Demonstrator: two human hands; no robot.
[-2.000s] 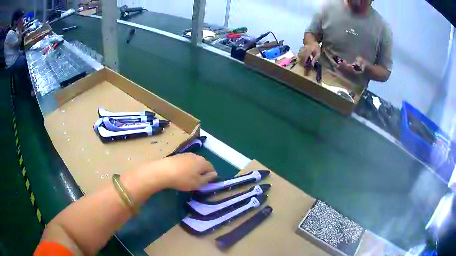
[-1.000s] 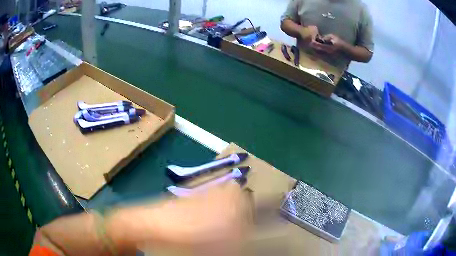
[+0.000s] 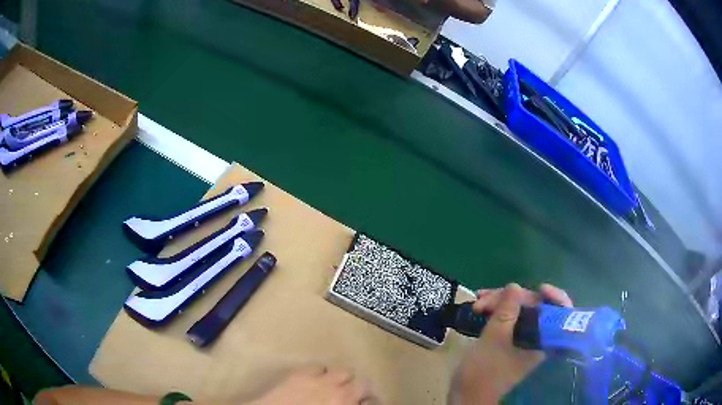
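My right hand [image 3: 503, 340] grips the blue and black electric screwdriver [image 3: 570, 326], its black nose over the right end of the screw tray [image 3: 392, 286]. The bit tip is hard to make out. My left hand [image 3: 313, 389] lies low on the cardboard mat [image 3: 317, 332], cut off by the bottom edge; its fingers are partly hidden. Three lavender-white and black handle assemblies [image 3: 190, 265] lie side by side at the mat's left. A slim black cover [image 3: 231, 300] lies beside them.
A cardboard tray [image 3: 83, 186] at left holds several handle assemblies. The green belt [image 3: 317, 134] runs behind the mat. Across it stand another carton [image 3: 372, 47] and a blue bin [image 3: 566, 150] of parts. Another blue bin [image 3: 649, 384] sits at lower right.
The view has swung right and down. My left hand has moved from over the handles to the mat's front. My right hand has come into clear view with the screwdriver at the screw tray.
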